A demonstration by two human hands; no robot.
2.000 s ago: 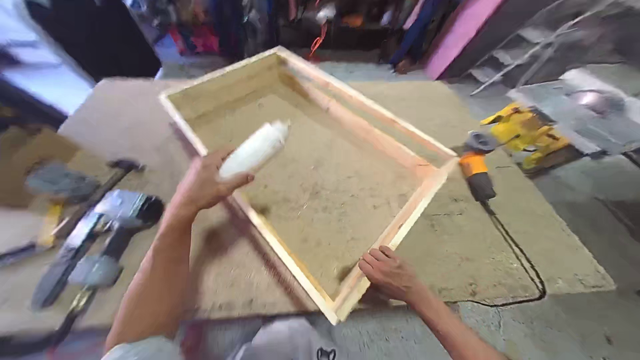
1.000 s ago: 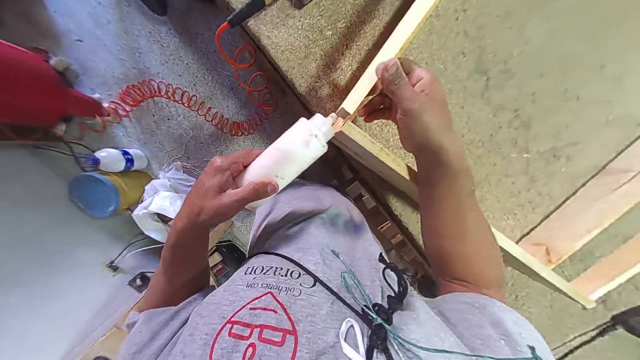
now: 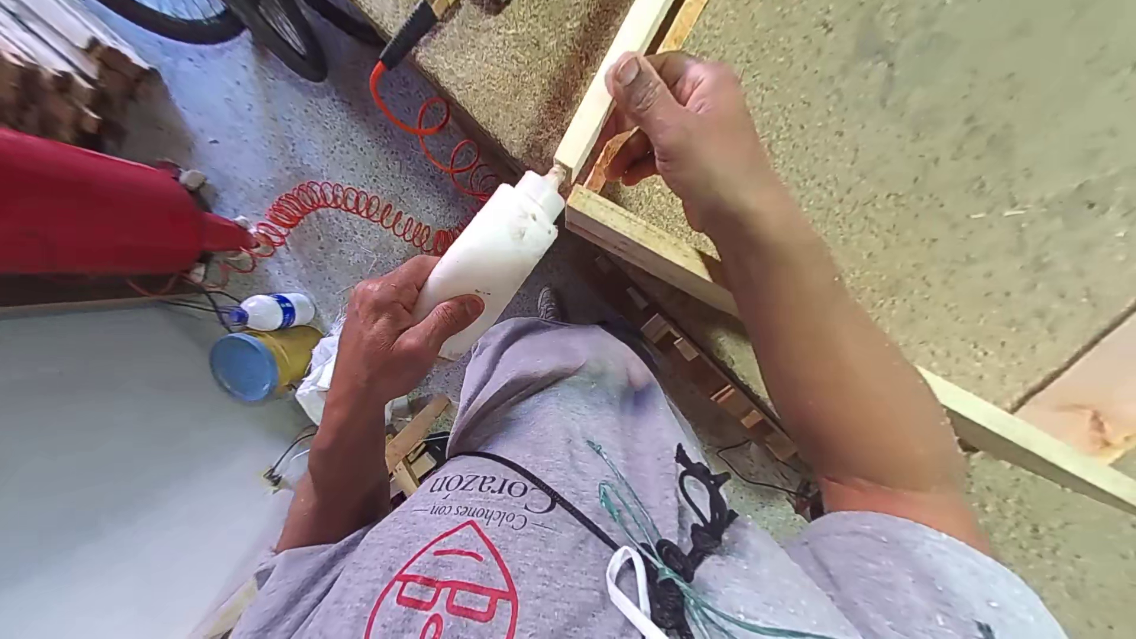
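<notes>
My left hand (image 3: pixel 399 328) is wrapped around a white plastic squeeze bottle (image 3: pixel 493 266), tilted with its nozzle against the end of a wooden strip at a corner of the frame. My right hand (image 3: pixel 679 124) grips the wooden frame strip (image 3: pixel 612 89) just above that corner, thumb on top and fingers curled beneath. Another frame strip (image 3: pixel 648 244) runs from the corner down to the right, passing under my right forearm. The two strips look slightly apart at their ends. Whether glue comes out of the nozzle cannot be seen.
The frame lies over a particleboard worktop (image 3: pixel 932 160). An orange coiled air hose (image 3: pixel 346 213) crosses the floor at left, beside a red tank (image 3: pixel 98 213). A yellow container with a blue lid (image 3: pixel 244 366), a small bottle (image 3: pixel 277 311), bicycle wheels and stacked wood also stand there.
The view has swung down toward my body since two seconds ago. The bottle, earlier held over the frame, is now at a corner. My right hand has kept hold of the strip since one second ago.
</notes>
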